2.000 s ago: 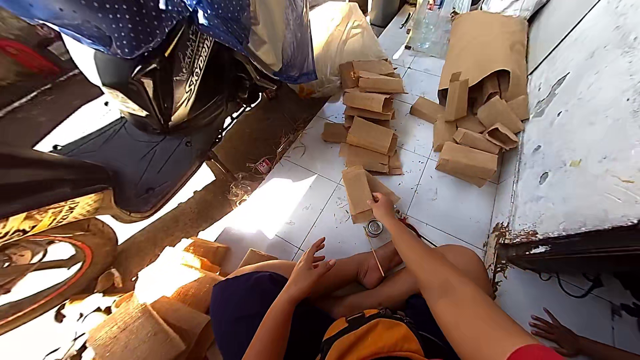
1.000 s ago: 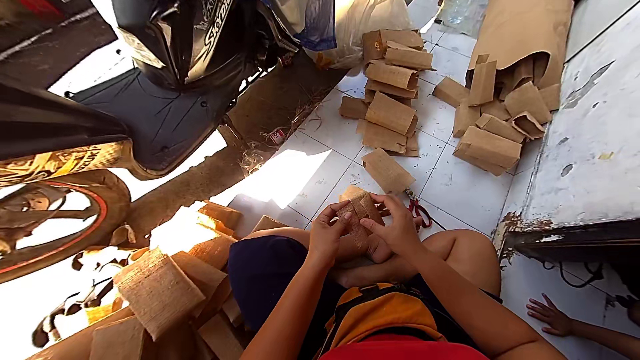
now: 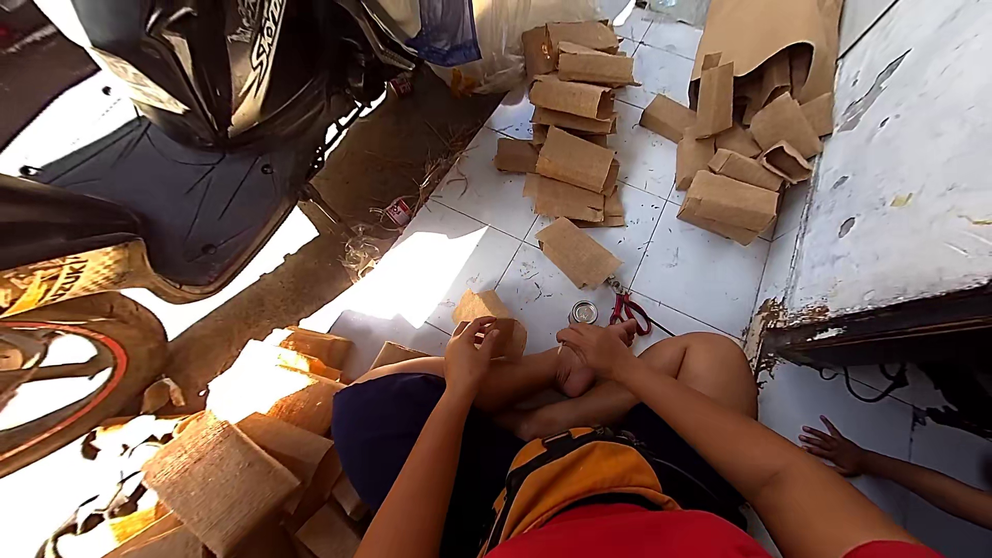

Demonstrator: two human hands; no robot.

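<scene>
My left hand [image 3: 471, 349] is at a small folded brown piece [image 3: 490, 314], with its fingers on the near edge, in front of my crossed legs. My right hand [image 3: 601, 349] rests by my bare foot, just below a small round tin [image 3: 583, 312]; whether its fingers hold anything is hidden. Red-handled pliers [image 3: 629, 310] lie on the tiles right of the tin. A flat brown folded piece [image 3: 579, 253] lies beyond them. Farther off stands a stack of similar brown pieces [image 3: 575, 159].
More brown pieces [image 3: 731, 203] spill from a large brown sack [image 3: 763, 27]. Others [image 3: 221, 480] are heaped at my left. A motor scooter [image 3: 178, 178] stands on the left, a worn white panel [image 3: 891, 170] on the right. Another person's hand [image 3: 835, 447] rests on the floor at the lower right.
My hands, together around a brown piece a second ago, are now apart. The right hand has moved away to the right, toward the tin and pliers.
</scene>
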